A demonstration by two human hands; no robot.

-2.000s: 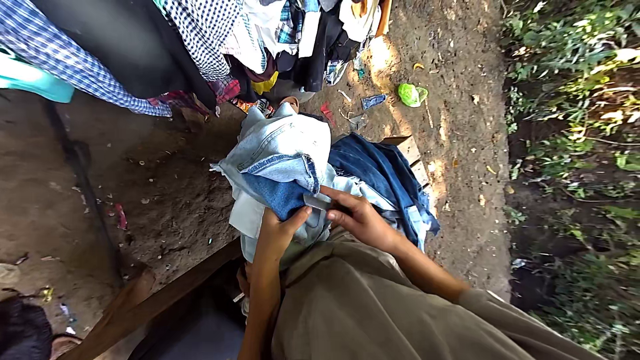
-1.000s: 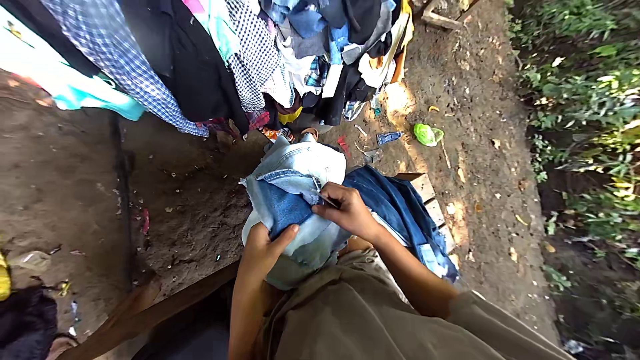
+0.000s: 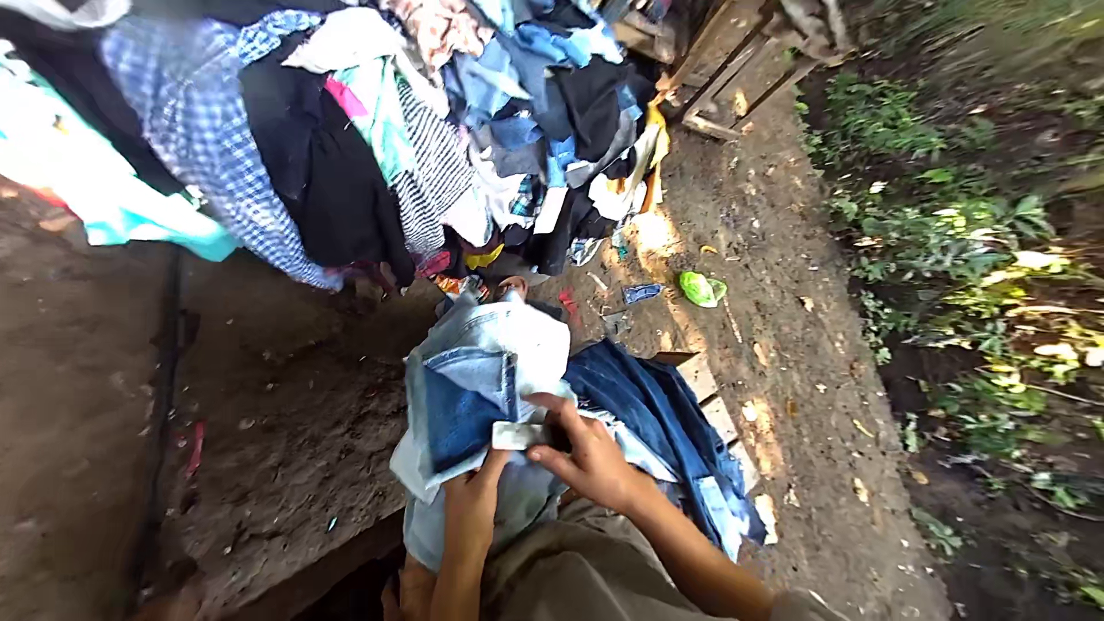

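Light blue denim cloth [image 3: 440, 345] lies over my lap, with a darker blue denim patch [image 3: 461, 423] showing on it. My left hand [image 3: 474, 483] grips the denim just below this patch. Between the thumb and fingers of my right hand [image 3: 586, 448] is a small flat whitish piece [image 3: 517, 435], its far end over the cloth by my left fingertips. What the piece is I cannot tell. Dark blue denim [image 3: 655, 414] lies folded just right of my right hand.
A large heap of clothes and scraps [image 3: 517, 129] rises ahead, with a blue checked cloth [image 3: 207, 147] hanging at its left. A wooden frame [image 3: 733, 95] stands behind. On the dirt ground lie a green plastic bag [image 3: 703, 289] and a denim scrap [image 3: 642, 293]. Plants grow at right.
The view has tilted up, showing more of the clothes heap. The whitish piece, hardly visible one second ago, now shows plainly in my right hand. My left hand stays at the denim.
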